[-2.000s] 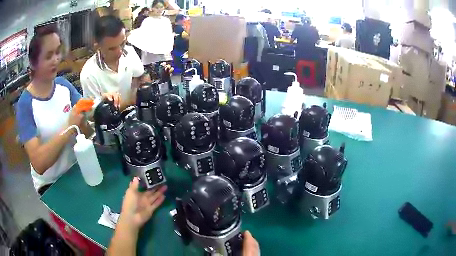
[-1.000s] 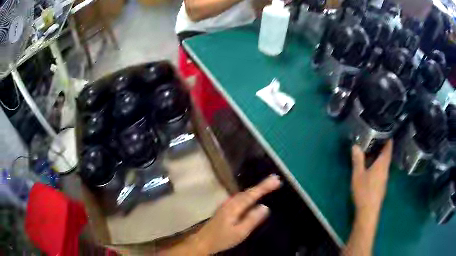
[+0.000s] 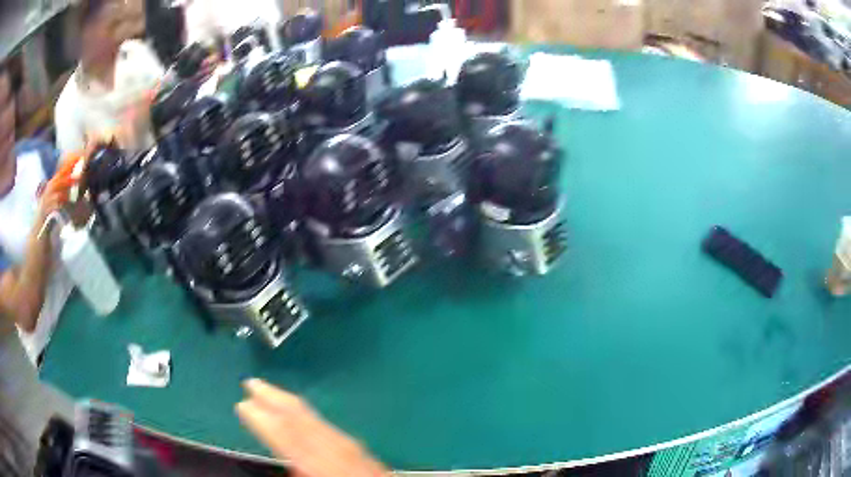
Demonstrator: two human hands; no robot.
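Note:
Black-and-silver PTZ security cameras stand in a cluster on the green table (image 3: pixel 597 363). The nearest is a camera (image 3: pixel 229 244) at the cluster's front left, its LED window facing lower right. My right hand (image 3: pixel 303 433) is at the bottom edge, blurred and empty, fingers extended toward the upper left; it is below the nearest camera and apart from it. Another camera (image 3: pixel 103 427) is cut off at the lower left corner, beyond the table edge and tilted; what supports it is hidden. My left hand is out of the picture.
A crumpled wipe (image 3: pixel 149 366) and a wash bottle (image 3: pixel 89 265) are at the left, beside co-workers. A second bottle (image 3: pixel 448 45) and white sheets (image 3: pixel 571 81) are at the back. A smartphone (image 3: pixel 742 261) and a drink cup (image 3: pixel 843 261) are at the right.
The view has swung from the crate back over the table. My right hand has left the camera's base. My left hand has gone out of view. A camera now shows at the lower left corner.

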